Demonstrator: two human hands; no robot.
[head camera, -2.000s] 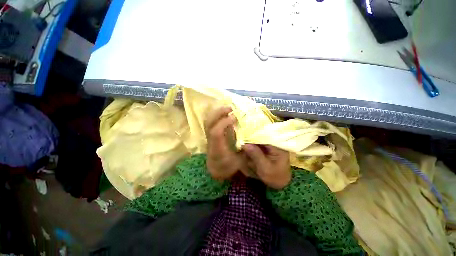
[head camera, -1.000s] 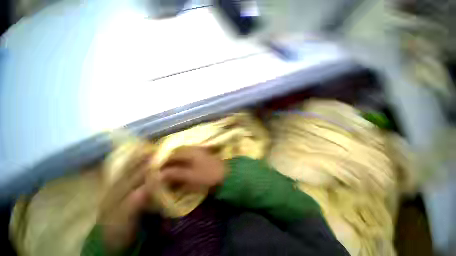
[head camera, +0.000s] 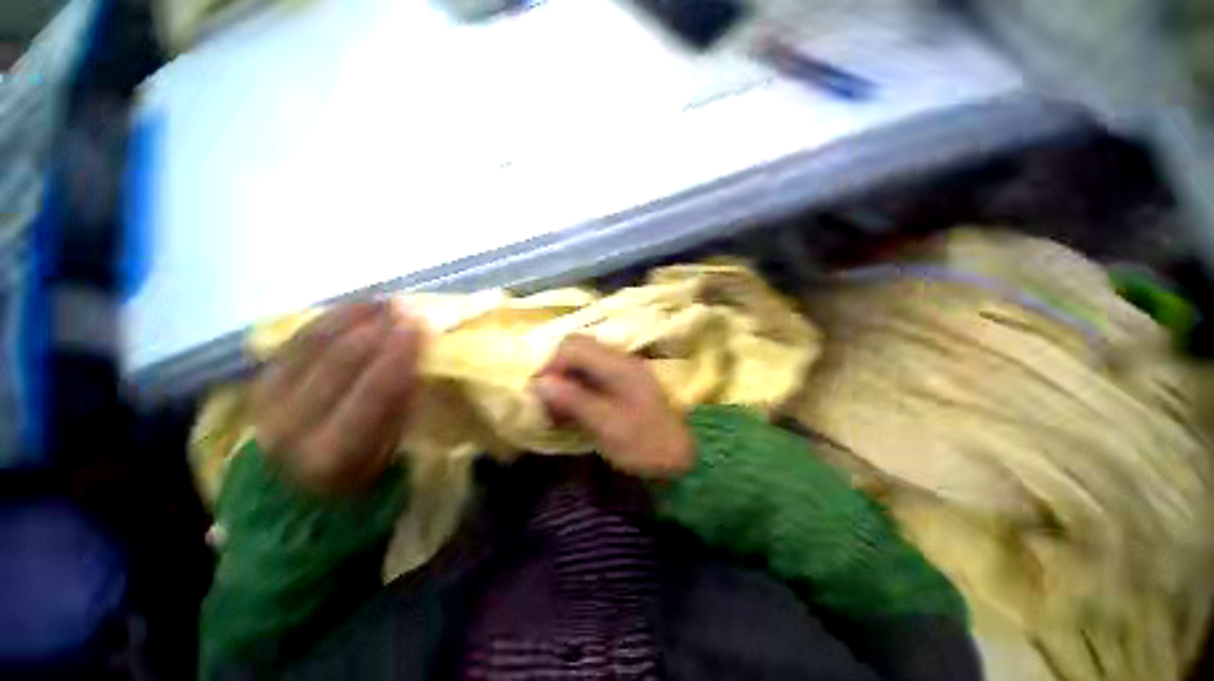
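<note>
The yellow garment piece (head camera: 499, 349) lies bunched across the lap, against the front edge of the white table. My left hand (head camera: 344, 393) is on its left part, fingers bent over the cloth, blurred by motion. My right hand (head camera: 615, 406) pinches the cloth near its middle, with thumb and fingers together. The two hands are apart, with cloth stretched between them. A flap of cloth hangs below my left hand. The fingertips of my left hand are blurred against the cloth.
The white table (head camera: 360, 160) has a blue left edge. Blurred snips (head camera: 832, 73) and a dark phone (head camera: 692, 16) lie at its back right. A large yellow bundle (head camera: 1012, 399) with a pale tie sits right of the lap. A green thing (head camera: 1156, 309) shows behind it.
The view has swung and tilted, and the table now slants. The hands, close together two seconds ago, are now farther apart on the cloth. The right hand still grips it.
</note>
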